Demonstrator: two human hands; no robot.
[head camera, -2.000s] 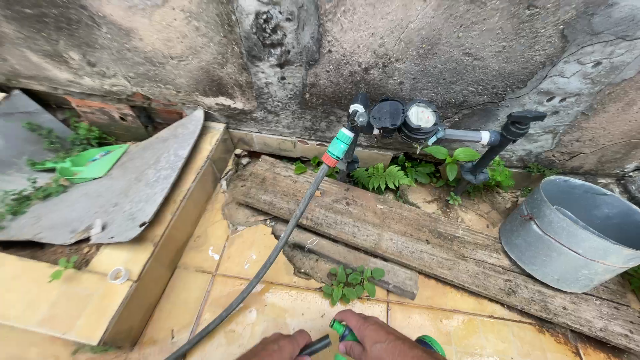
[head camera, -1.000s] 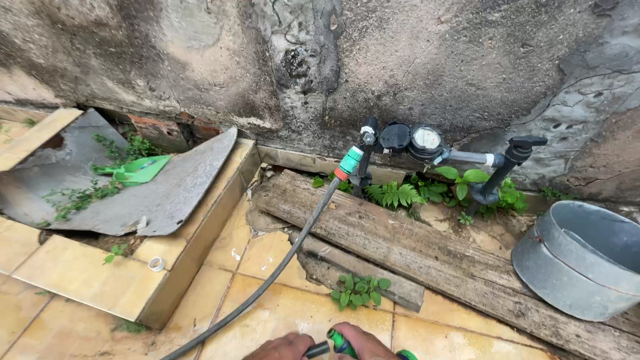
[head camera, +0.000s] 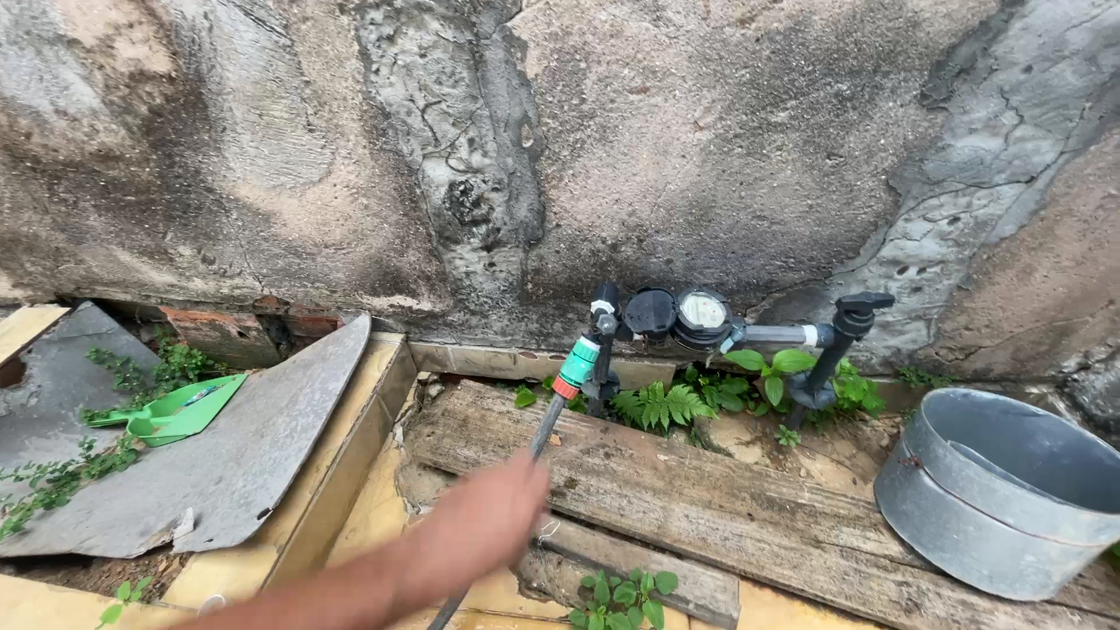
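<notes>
My left hand (head camera: 494, 516), blurred, reaches in from the bottom edge over the grey garden hose (head camera: 547, 429), just below the connector. Its fingers are hidden behind the back of the hand, so a grip on the hose cannot be made out. A teal and orange hose connector (head camera: 577, 366) joins the hose to the black pipe fitting (head camera: 604, 324) at the wall. To the right of it sit the round water meter (head camera: 703, 313) with its dark lid raised and a black valve handle (head camera: 862, 304). My right hand is out of view.
Weathered wooden planks (head camera: 700, 477) lie along the wall, with a grey metal tub (head camera: 989, 507) standing at their right. At left, a green plastic dustpan (head camera: 188, 409) rests on a bent grey sheet (head camera: 254, 446) beside a tiled ledge (head camera: 350, 455). Small plants (head camera: 662, 405) grow under the meter.
Both hands were together at the bottom edge, with a dark hose end and a green fitting. Now my left hand has moved up to the connected hose, and my right hand has left the view.
</notes>
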